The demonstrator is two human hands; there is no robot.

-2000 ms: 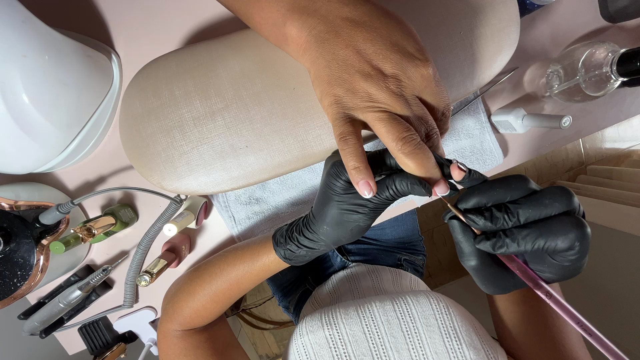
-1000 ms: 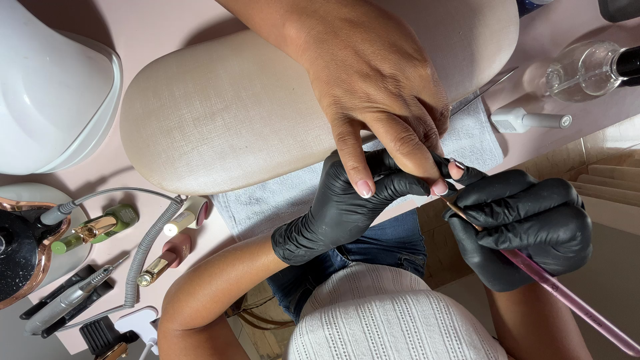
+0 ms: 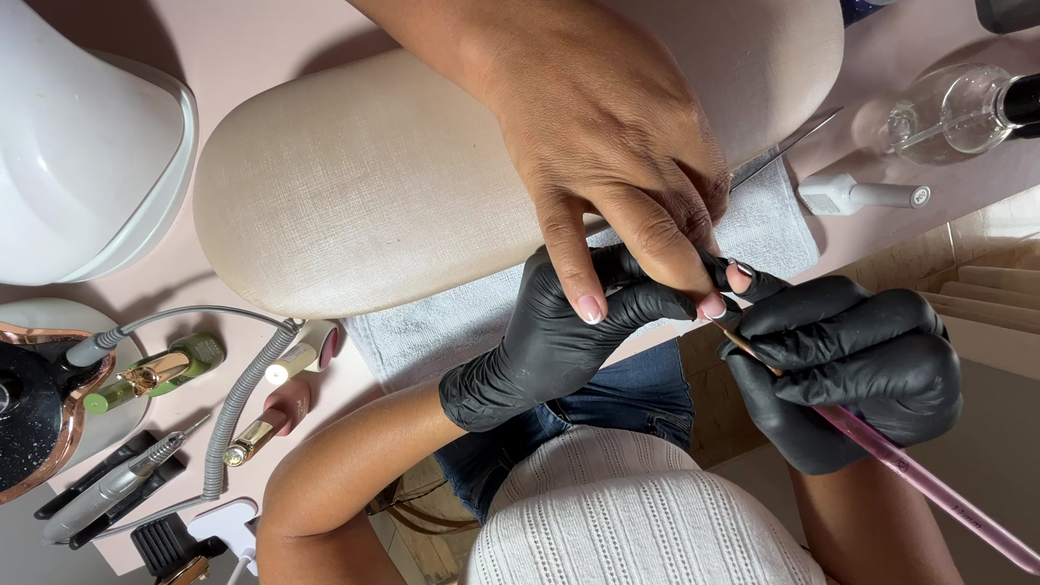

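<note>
My left hand [image 3: 561,333], in a black glove, holds a finger of another person's hand [image 3: 609,122] from below. That hand reaches down from the top over a beige padded armrest [image 3: 357,179]; its nails show white tips. In my black-gloved right hand [image 3: 845,366] is a thin nail art brush with a pink handle [image 3: 926,479]. The brush tip meets or nearly meets the white edge of the held finger's nail [image 3: 712,307]. Parts of my left fingers are hidden behind the other person's hand.
A white nail lamp [image 3: 81,154] stands at the left. Below it lie a green polish bottle [image 3: 195,353], a pink one [image 3: 288,406] and an electric nail file [image 3: 114,487] with a coiled cord. A towel [image 3: 422,333], a white polish bottle [image 3: 829,195] and a clear glass bottle [image 3: 951,114] are also near.
</note>
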